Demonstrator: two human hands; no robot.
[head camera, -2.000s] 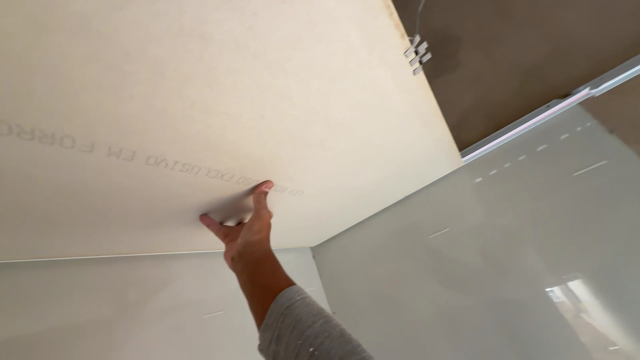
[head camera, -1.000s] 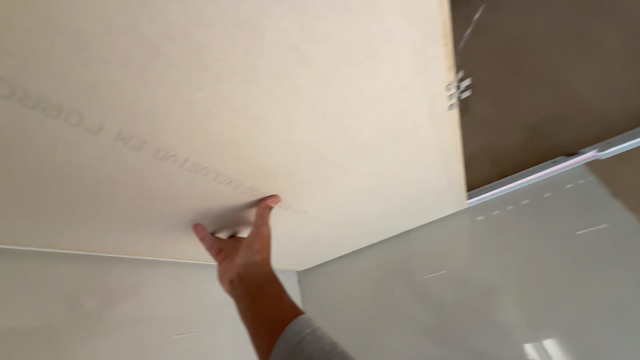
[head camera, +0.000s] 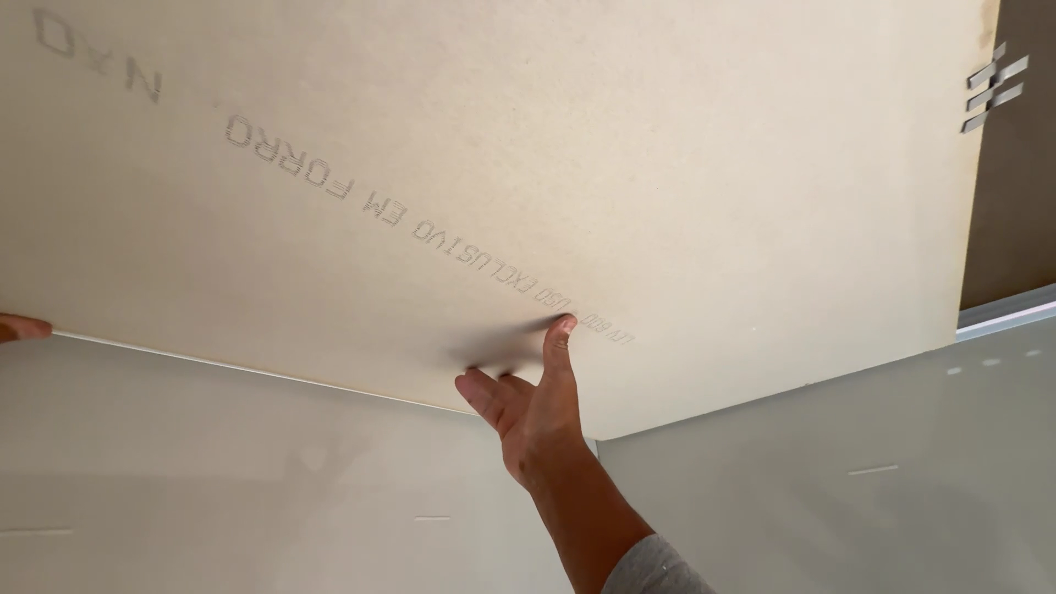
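Note:
A large cream plasterboard panel (head camera: 660, 190) with printed writing spans the view overhead. Under it, my right hand (head camera: 524, 400) presses up near the panel's lower edge, fingers spread and thumb pointing up; its fingertips touch the board and it grips nothing. At the far left edge of the view, a fingertip of what appears to be my left hand (head camera: 25, 327) meets the panel's edge; the rest of that hand is out of view.
Grey-green board walls (head camera: 825, 495) meet in a corner below the panel. A light metal channel (head camera: 1006, 313) runs along the top of the right wall, beside a dark opening (head camera: 1019, 198). Small grey metal strips (head camera: 982, 103) show at the panel's right edge.
A fingertip has come into view at the left, at the panel's edge. My right hand stays against the underside of the panel. The view has shifted.

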